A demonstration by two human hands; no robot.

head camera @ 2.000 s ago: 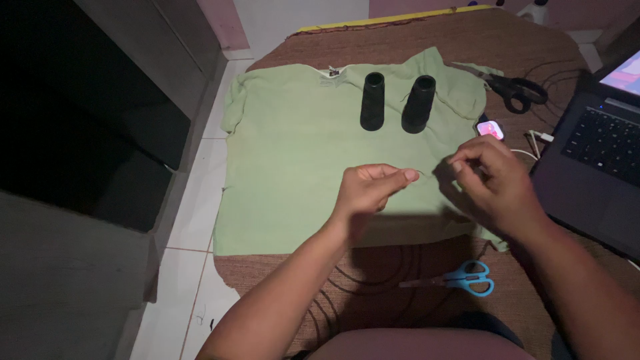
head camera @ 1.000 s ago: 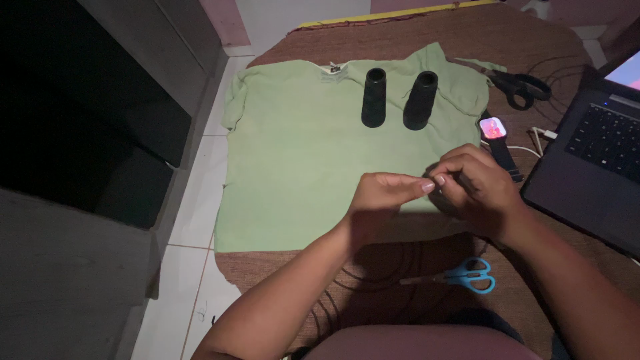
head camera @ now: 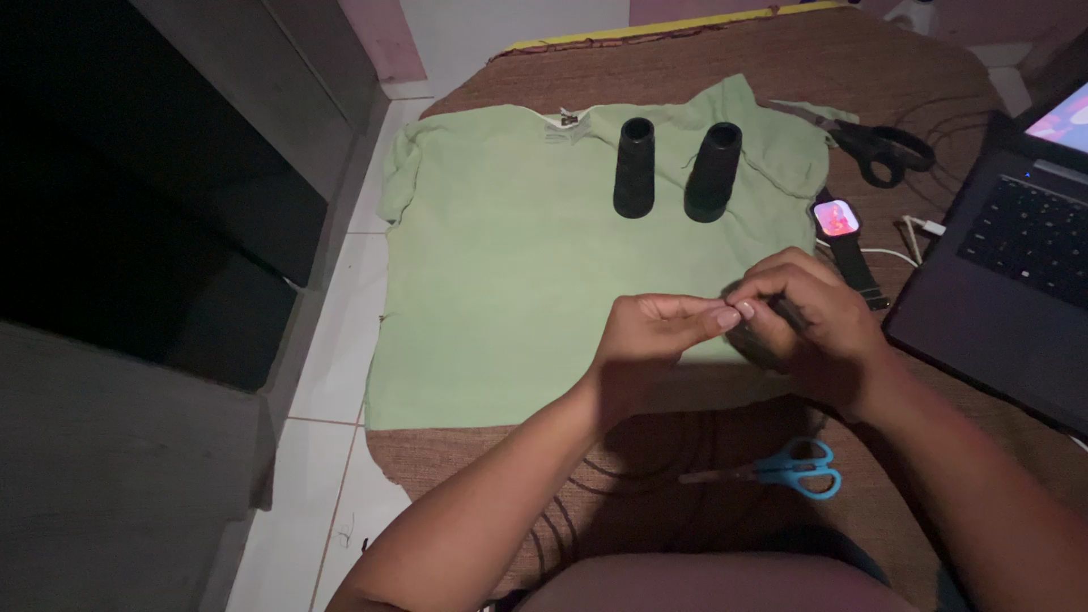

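Observation:
A light green shirt (head camera: 527, 263) lies spread on a brown cloth. Two dark thread cones (head camera: 635, 170) (head camera: 714, 174) rest on its upper right part. Over the shirt's lower right, my left hand (head camera: 659, 327) pinches with thumb and forefinger, its tips meeting those of my right hand (head camera: 799, 314). Whatever is between the fingertips is too small to tell. Scissors with light blue handles (head camera: 799, 467) lie below my hands, past the shirt's lower edge. Black-handled scissors (head camera: 884, 153) lie at the upper right, their blades by the shirt's sleeve.
On the right are an open laptop (head camera: 977, 314), a smartwatch (head camera: 836, 218) with its screen lit and a white cable (head camera: 911, 242). A yellow strip (head camera: 671, 30) runs along the far edge. Dark cabinets (head camera: 127, 425) and white floor tiles (head camera: 323, 365) are on the left.
My hands were apart two seconds ago, and their fingertips have since come together. The smartwatch, mostly covered by my right hand then, now shows in full.

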